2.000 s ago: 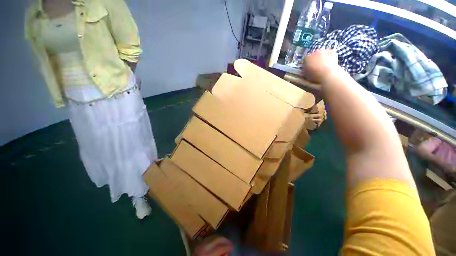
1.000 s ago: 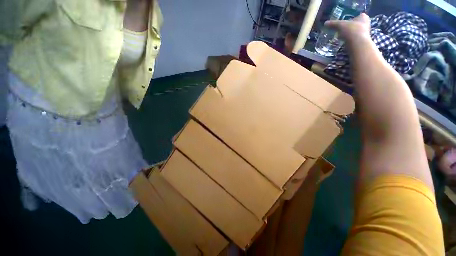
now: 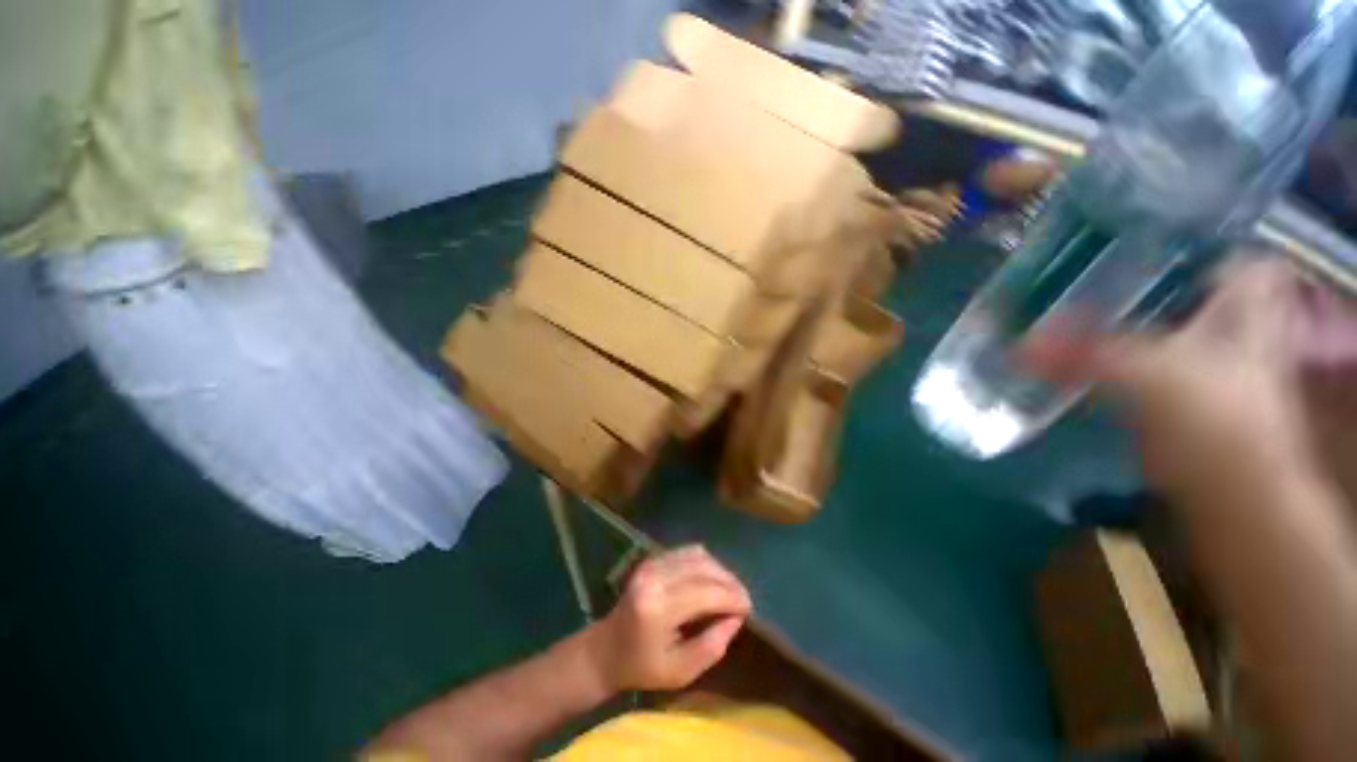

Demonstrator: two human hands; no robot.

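A clear plastic water bottle (image 3: 1000, 372) with a blurred green label is large in the right of the view, tilted, with its base toward lower left. My right hand (image 3: 1191, 365), blurred, is shut around the bottle. My left hand (image 3: 677, 613) is low in the middle with its fingers curled, beside a thin pale strip; whether anything is inside it is hidden.
A leaning stack of open brown mailer boxes (image 3: 640, 268) stands ahead. A person in a white skirt (image 3: 283, 402) stands at the left. Another person's hand (image 3: 926, 213) is behind the stack. A brown carton (image 3: 1094, 640) is at the lower right. A metal-edged shelf (image 3: 1005, 127) runs across the upper right.
My right hand has brought the bottle from the shelf toward me; it looks much larger. My left hand now shows fully at the bottom. The view has shifted, and the box stack appears higher and smaller.
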